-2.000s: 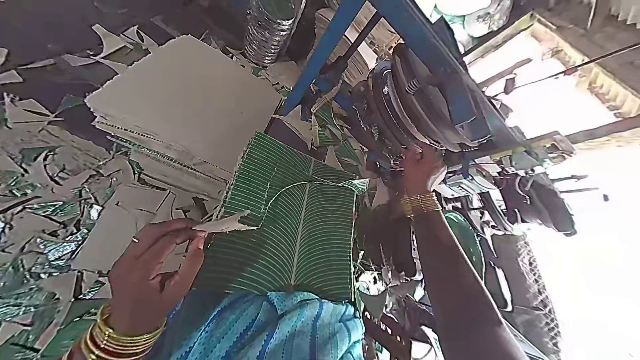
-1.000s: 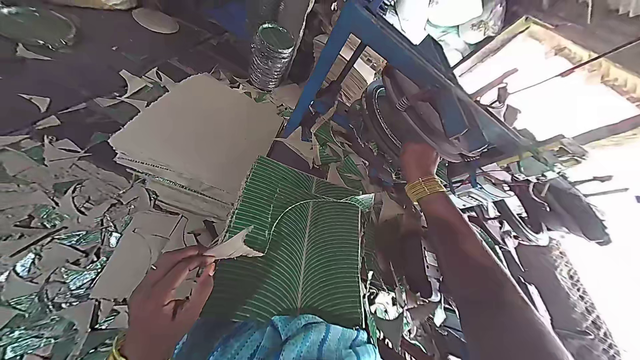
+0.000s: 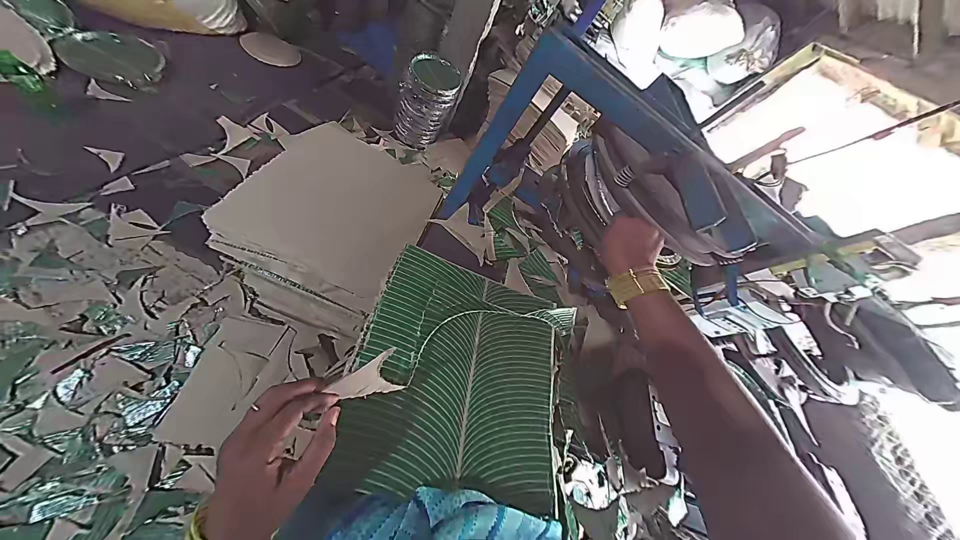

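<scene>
Between the fingertips of my left hand (image 3: 274,450) is a pointed cardboard scrap (image 3: 366,381), held over the left edge of a stack of green leaf-patterned sheets (image 3: 480,405). The top sheets have a curved cut edge. My right hand (image 3: 631,244) reaches in at the round metal die parts (image 3: 652,195) of a blue-framed press (image 3: 600,67); its fingers are mostly hidden, so what they touch cannot be told. A stack of plain grey-brown board sheets (image 3: 322,202) lies left of the green stack.
Cut scraps (image 3: 67,375) cover the floor at the left. A stack of silvery round plates (image 3: 427,97) stands behind the board sheets. Round green plates (image 3: 109,58) lie at the upper left. White bags (image 3: 701,30) and a bright framed opening (image 3: 825,142) are at the upper right.
Both hands keep nearly the same places, the left still with the scrap and the right still at the press. The view has shifted slightly.
</scene>
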